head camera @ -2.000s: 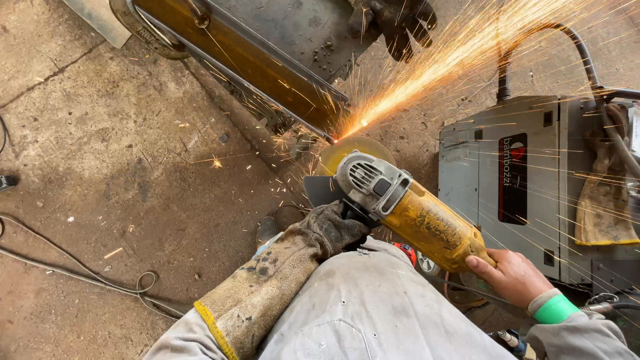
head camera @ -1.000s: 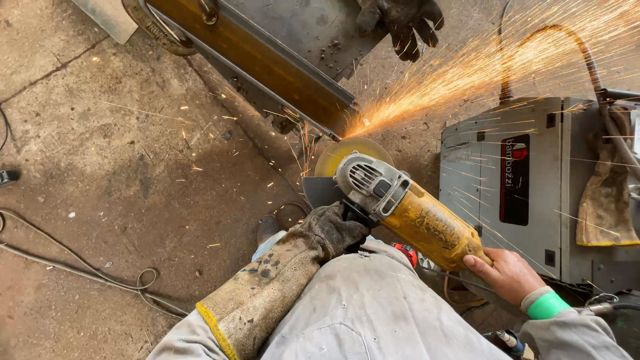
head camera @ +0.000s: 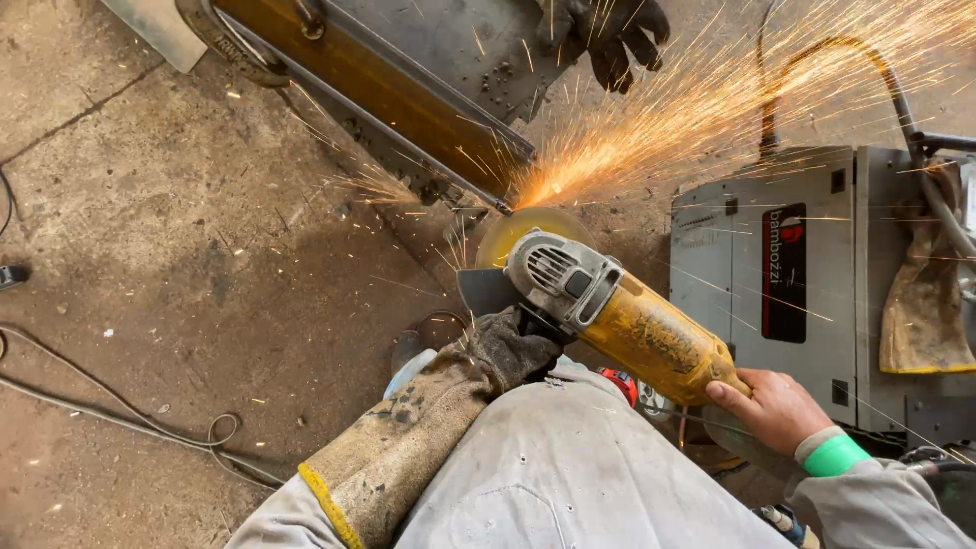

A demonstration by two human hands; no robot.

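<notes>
A yellow angle grinder (head camera: 652, 335) lies across the middle of the view, its disc (head camera: 534, 229) at the near end of a rusty steel beam (head camera: 396, 107). Orange sparks spray from that contact to the upper right. My left hand (head camera: 507, 351), in a worn leather welding glove with a yellow hem, is closed around the side handle beside the dark disc guard (head camera: 488, 291). My bare right hand (head camera: 778, 408), below a green cuff band, grips the rear end of the grinder body; part of its fingers is hidden beneath the tool.
A dark work glove (head camera: 606, 34) is at the steel plate's edge (head camera: 457, 46). A grey Bambozzi machine (head camera: 701, 259) stands right, with a leather glove (head camera: 923, 320) hanging on it. Cables (head camera: 130, 423) cross the concrete floor at left. A clamp (head camera: 229, 49) is by the beam.
The spray of sparks has spread wider toward the upper right. Both hands remain on the grinder in nearly the same place.
</notes>
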